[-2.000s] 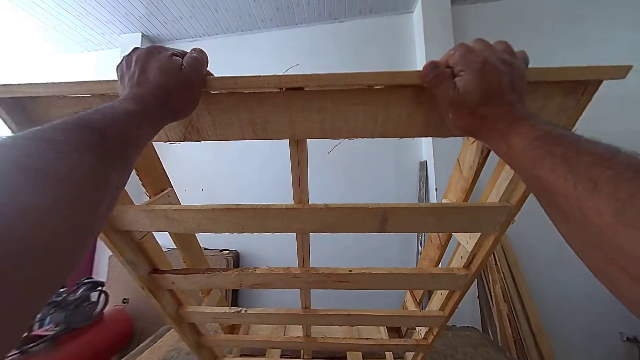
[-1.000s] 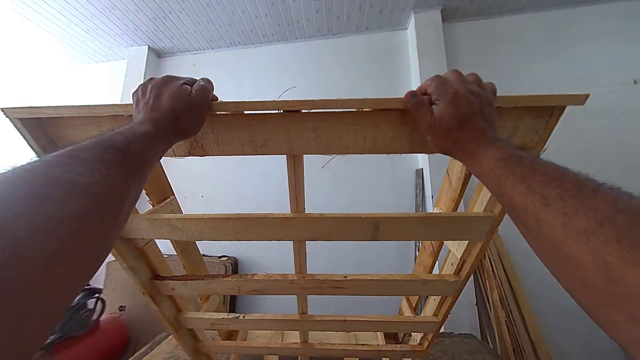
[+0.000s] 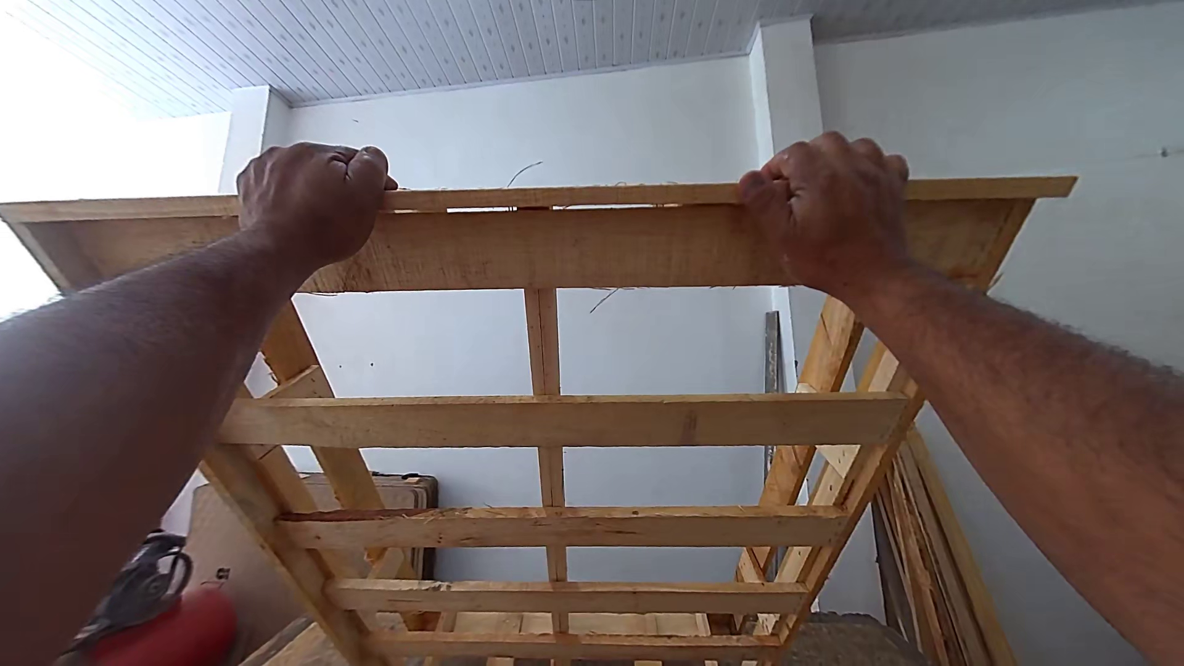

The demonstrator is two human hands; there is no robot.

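A large slatted frame of pale, rough-sawn wood fills the view, with a wide board (image 3: 555,248) across its top and several horizontal slats (image 3: 564,422) below. My left hand (image 3: 314,199) is closed over the thin top edge board (image 3: 573,196), left of the middle. Over the same edge, to the right, my right hand (image 3: 828,208) is closed too. The fingertips of both hands are partly hidden behind the edge. A narrow upright batten (image 3: 543,342) runs down behind the slats at mid-frame.
Long wooden boards (image 3: 934,546) lean on the wall at the lower right. A red rounded object (image 3: 180,629) and a dark tool or cable bundle (image 3: 139,583) lie at the lower left, near a brown case or panel (image 3: 407,490). A white pillar (image 3: 788,92) stands behind.
The top edge and both hands sit lower in the view than two seconds ago, with more ceiling showing. Both hands have kept their hold on the edge.
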